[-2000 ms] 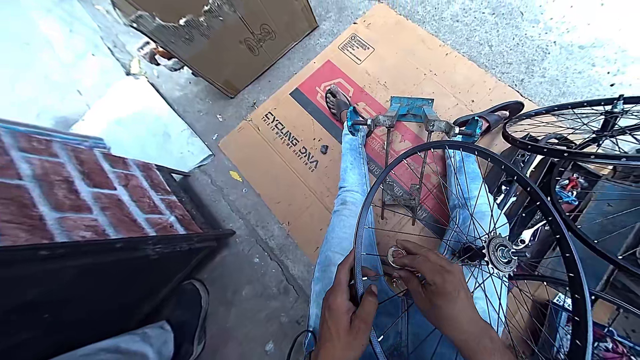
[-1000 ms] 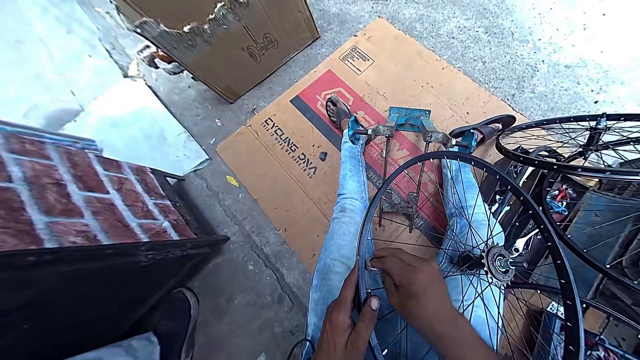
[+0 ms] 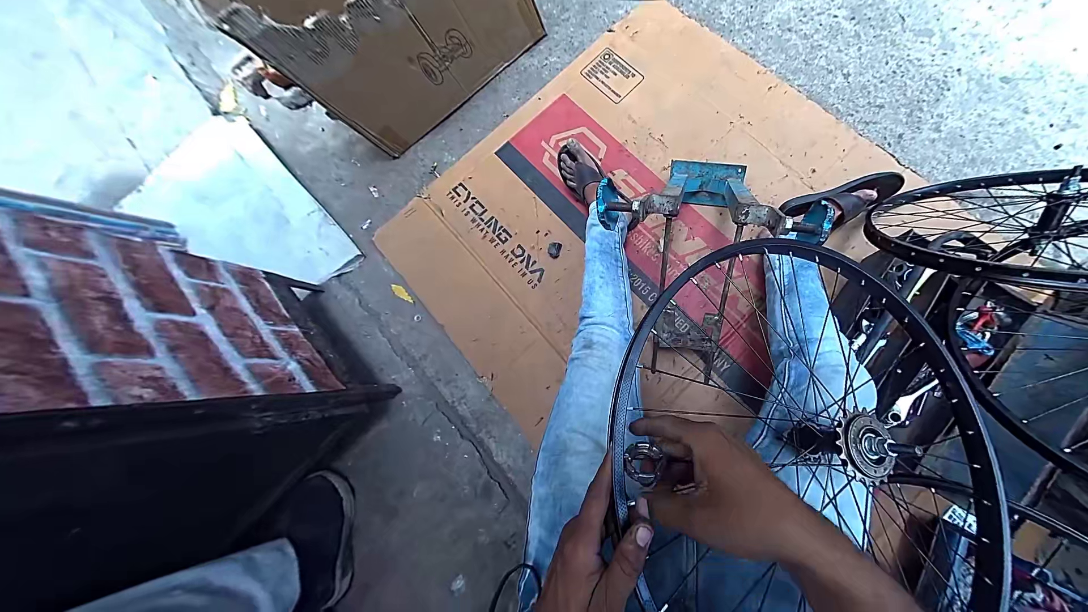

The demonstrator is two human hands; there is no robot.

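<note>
A black bicycle wheel [image 3: 952,357] with a sprocket [image 3: 865,446] on its hub stands tilted over my legs. My left hand [image 3: 595,544] grips its rim at the near left side, thumb on the inner edge. Beside it, my right hand [image 3: 722,484] holds a small round metal spoke wrench [image 3: 644,463] at the inside of the rim, among the spokes. The fingertips under the wrench are partly hidden. Between my feet, beyond the wheel, lies a blue and grey metal wheel truing stand [image 3: 708,181].
Flattened printed cardboard [image 3: 476,314] covers the ground. More bicycle wheels [image 3: 977,183] lie at the right, over tools and parts. A torn cardboard box [image 3: 399,93] stands at the upper left. A brick-patterned panel [image 3: 153,323] is at the left, with another person's shoe [image 3: 327,535] below it.
My right hand has shifted and turned on the rim; the metal wrench, hidden by the fingers one second ago, shows again. My left hand remains on the rim.
</note>
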